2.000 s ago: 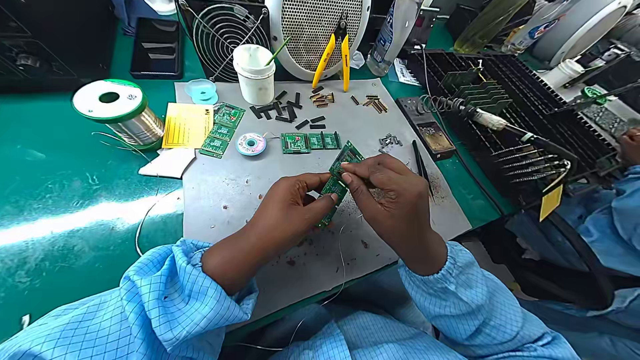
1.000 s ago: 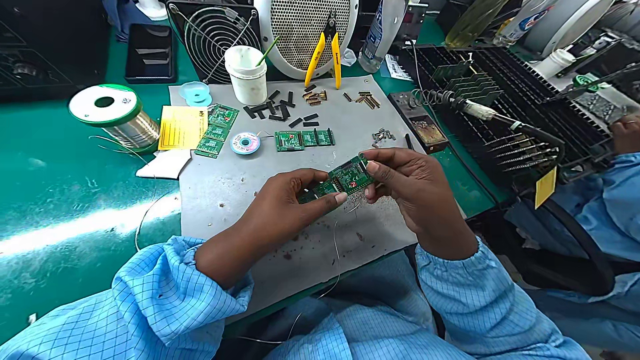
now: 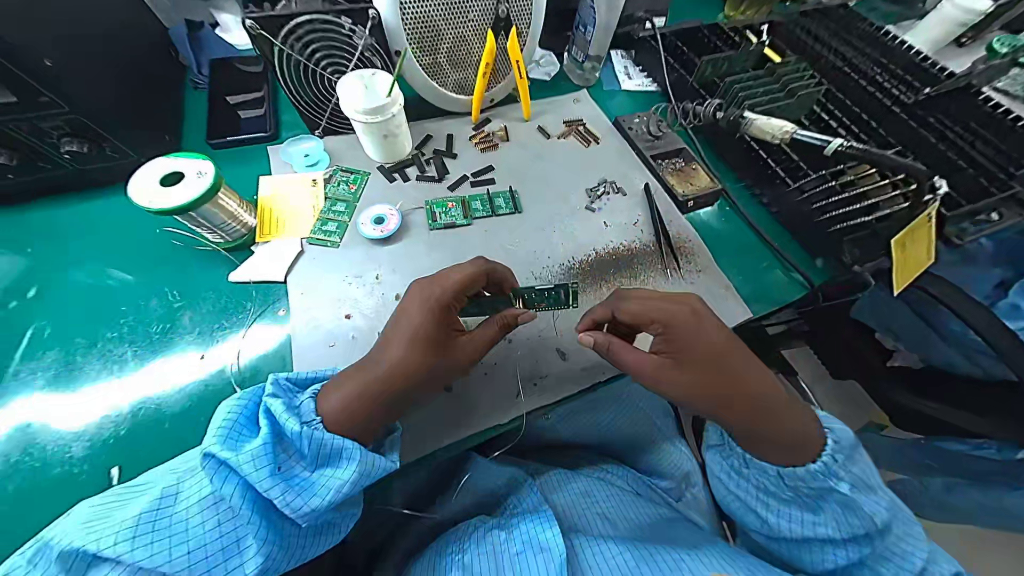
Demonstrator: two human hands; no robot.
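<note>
My left hand grips a green circuit board by its left part, tilted nearly edge-on above the grey mat. To the right of the board is my right hand, off it, with thumb and forefinger pinched together; whether anything small is between them cannot be seen. Beyond the hands, a green board panel with upright black headers lies on the mat. Black pin headers, brass-coloured pins and small metal parts are scattered farther back. Black tweezers lie at the right.
A solder wire spool, a yellow card, more green boards and a small round reel are on the left. A white pot and yellow-handled cutters stand behind. A soldering iron and black rack occupy the right.
My right hand has let go of the board and moved to its right. The board has turned in my left hand to nearly edge-on. The co-worker's hand at the right edge is out of view.
</note>
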